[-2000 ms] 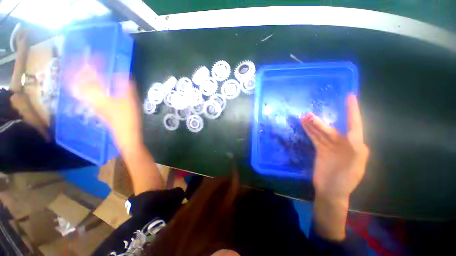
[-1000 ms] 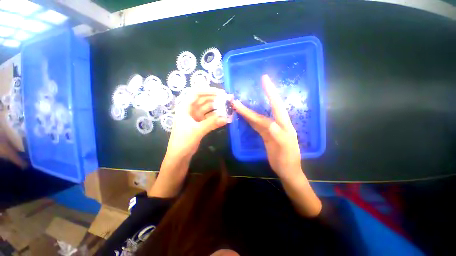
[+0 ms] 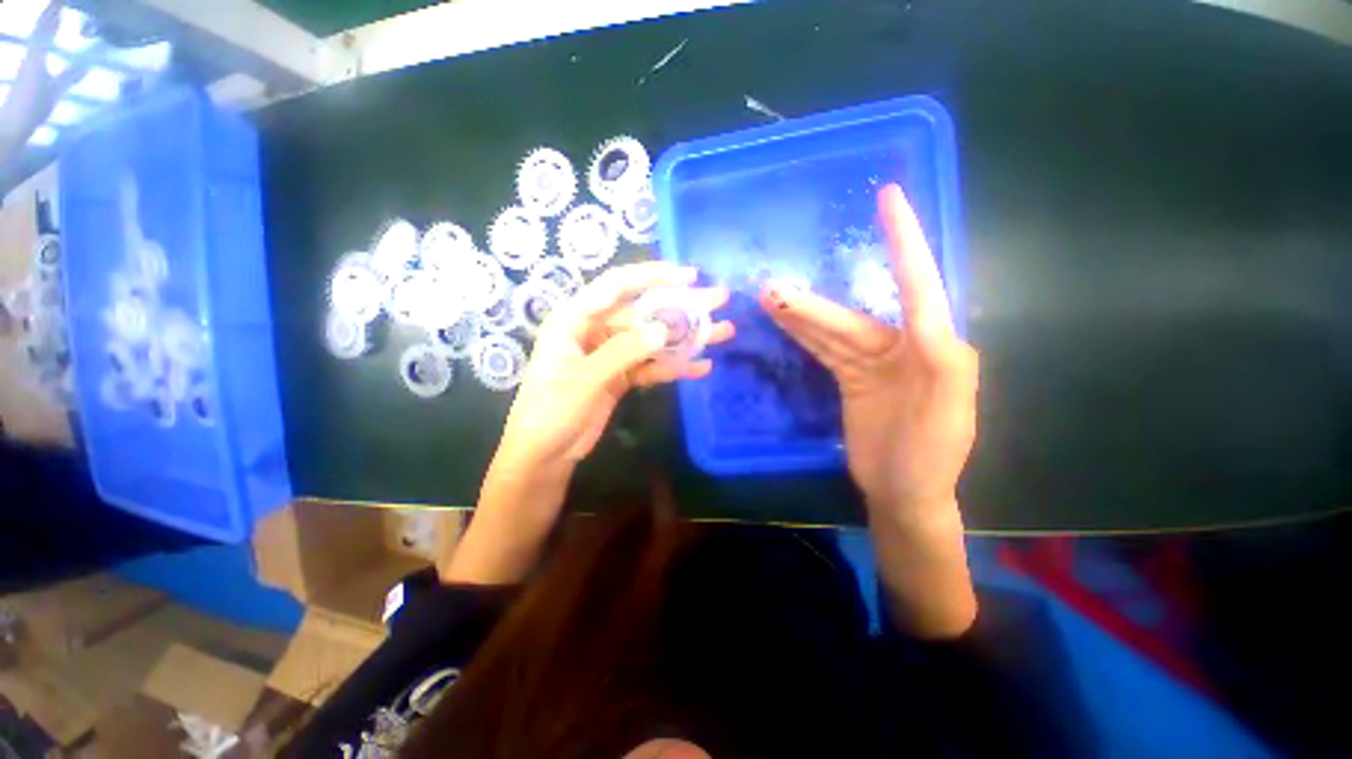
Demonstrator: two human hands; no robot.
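Observation:
My left hand holds a white plastic gear at the fingertips, at the left edge of the shallow blue parts tray. My right hand is over the tray with its index finger stretched out and its thumb and other fingers close together. A dark speck shows at those fingertips; whether it is a held part cannot be told. Small dark specks lie in the tray. Several loose white gears lie in a cluster on the dark green bench, left of the tray.
A deeper blue bin with white gears stands at the bench's left end. A pale rail runs along the far side. Open cardboard boxes are on the floor at lower left. Long hair and dark clothing show at bottom centre.
My left hand has come from the blue bin to the parts tray, holding a gear. Since one second ago, the gear has turned flatter to view and my right hand has moved right, away from it.

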